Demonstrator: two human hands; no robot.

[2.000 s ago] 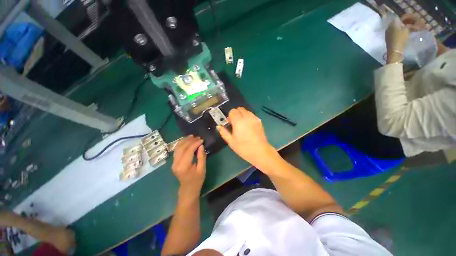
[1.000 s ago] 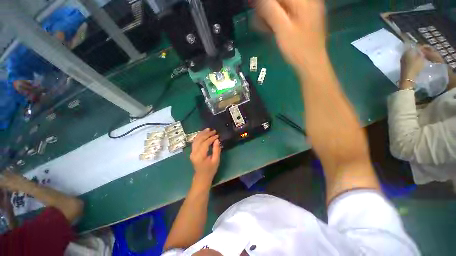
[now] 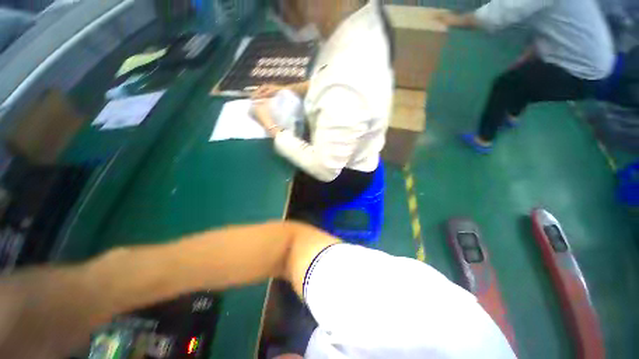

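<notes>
The test fixture's black base (image 3: pixel 200 319) is cut off at the bottom left, with red lit digits on its front. The bright green-lit press head (image 3: pixel 108 345) shows at the bottom edge. A pale, blurred patch beside it may be a module, but I cannot tell. My right forearm stretches across the fixture to the left edge, strongly blurred; my right hand is beyond the picture's edge. My left hand is not in view.
A seated co-worker (image 3: pixel 347 105) in a cream top handles a clear bag over white paper (image 3: pixel 235 120), beside a dark tray of modules (image 3: pixel 270 64). Cardboard boxes (image 3: pixel 413 52), another person (image 3: pixel 553 42) and red pallet-truck forks (image 3: pixel 480 270) are at the right.
The view has swung to the right, moving the fixture to the bottom left. My left hand and the white sheet have left the picture. My raised right arm now reaches across to the left edge.
</notes>
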